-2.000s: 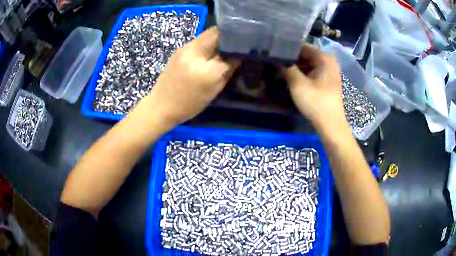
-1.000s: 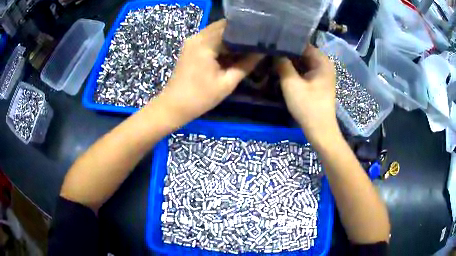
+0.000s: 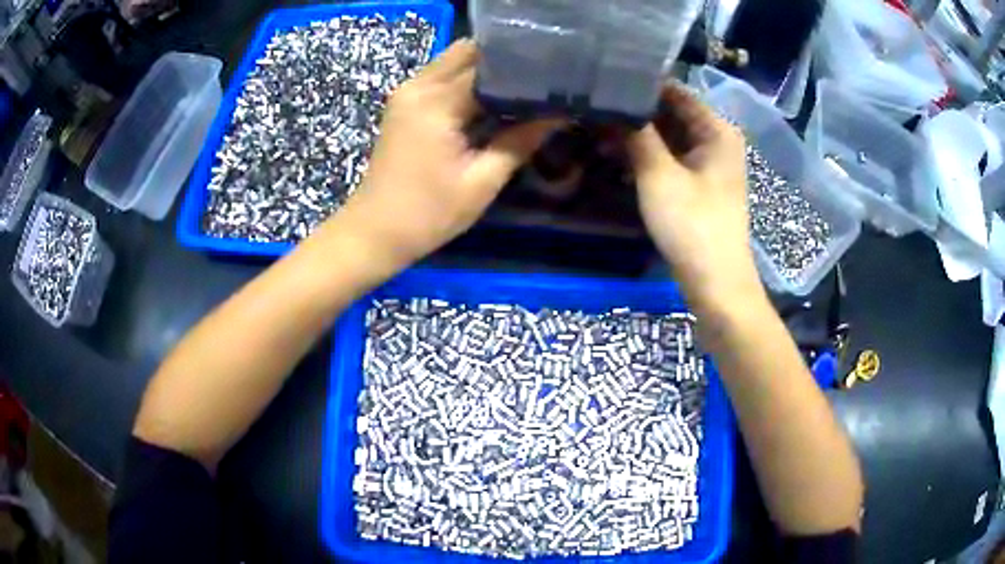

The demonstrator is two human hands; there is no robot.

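Note:
The press head point(image 3: 582, 57), a boxy block wrapped in clear film, stands at the top centre. The dark press base point(image 3: 562, 215) lies below it in shadow. My left hand point(image 3: 435, 154) is at the left of the press, its thumb reaching under the head. My right hand point(image 3: 692, 182) is at the right, its fingertips under the head's right edge. The head and shadow hide the fingertips, so any small part between them cannot be made out. The near blue tray point(image 3: 529, 292) is full of bright silver pressed assemblies point(image 3: 529, 430).
The left blue tray point(image 3: 204, 182) holds small metal sleeves. An empty clear bin point(image 3: 154, 138) and a small clear tub point(image 3: 61, 259) of parts stand farther left. A clear bin of fittings point(image 3: 785, 215) is right of the press. Yellow-handled scissors point(image 3: 865, 367) lie beyond my right forearm.
Both hands stay at the press. Since one second ago, my left hand has shifted slightly left and its thumb has drawn back a little. The whole view has shifted slightly.

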